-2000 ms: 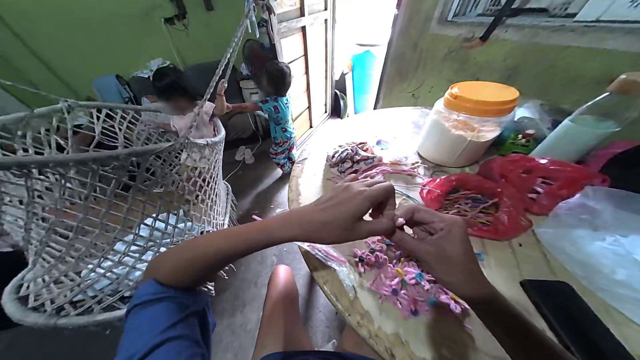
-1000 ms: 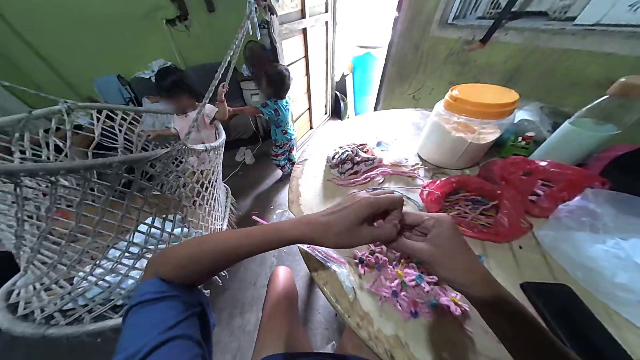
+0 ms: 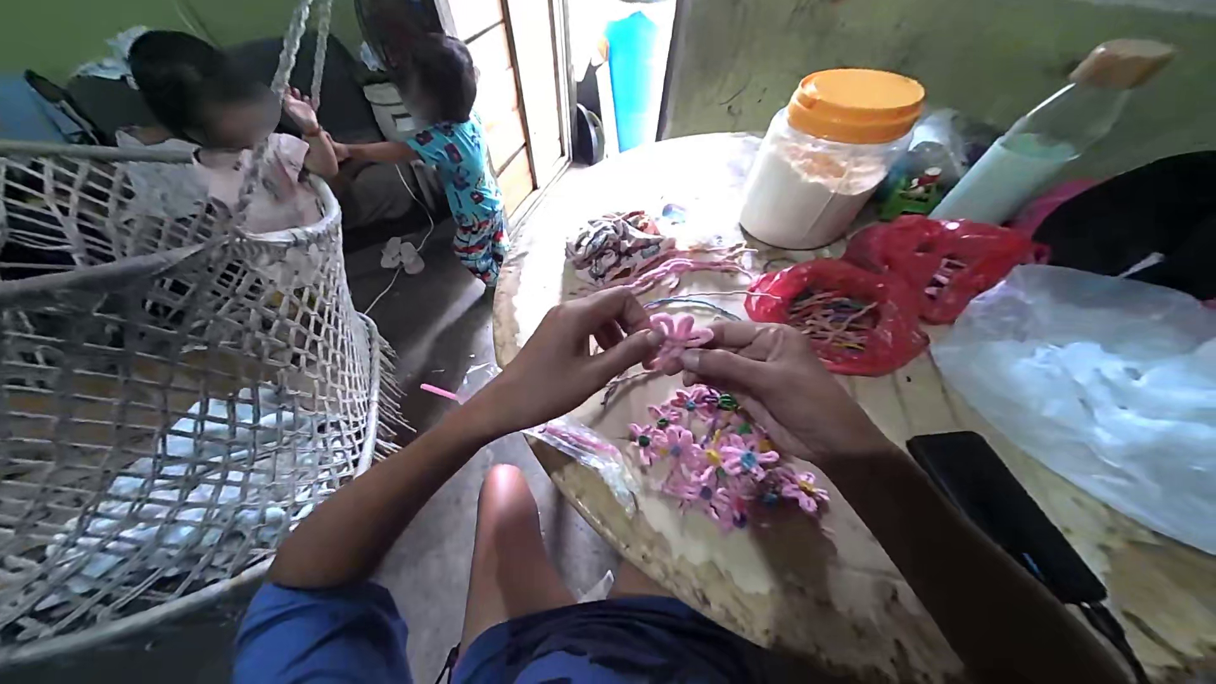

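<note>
A pink looped yarn flower (image 3: 679,337) is pinched between my two hands above the table. My left hand (image 3: 570,356) grips its left edge with thumb and fingers, and my right hand (image 3: 784,380) pinches its right side. Just below lies a pile of pink flowers (image 3: 712,456) with coloured centres. Behind my hands are pink yarn strands (image 3: 684,269) and a bundle of patterned cord or fabric (image 3: 617,245). An open red plastic bag (image 3: 893,351) holds many short coloured strands. A clear plastic packet (image 3: 589,446) with pink strands lies at the table's near left edge.
On the round wooden table (image 3: 817,579) are a jar with an orange lid (image 3: 803,180), a corked bottle (image 3: 1016,171), a black phone (image 3: 1007,513) and a clear plastic bag (image 3: 1092,380). A rope hammock (image 3: 332,380) hangs at left; two people are beyond it.
Earlier my hands were close together, hiding what they held. Now they are slightly apart, with the pink flower showing between their fingertips.
</note>
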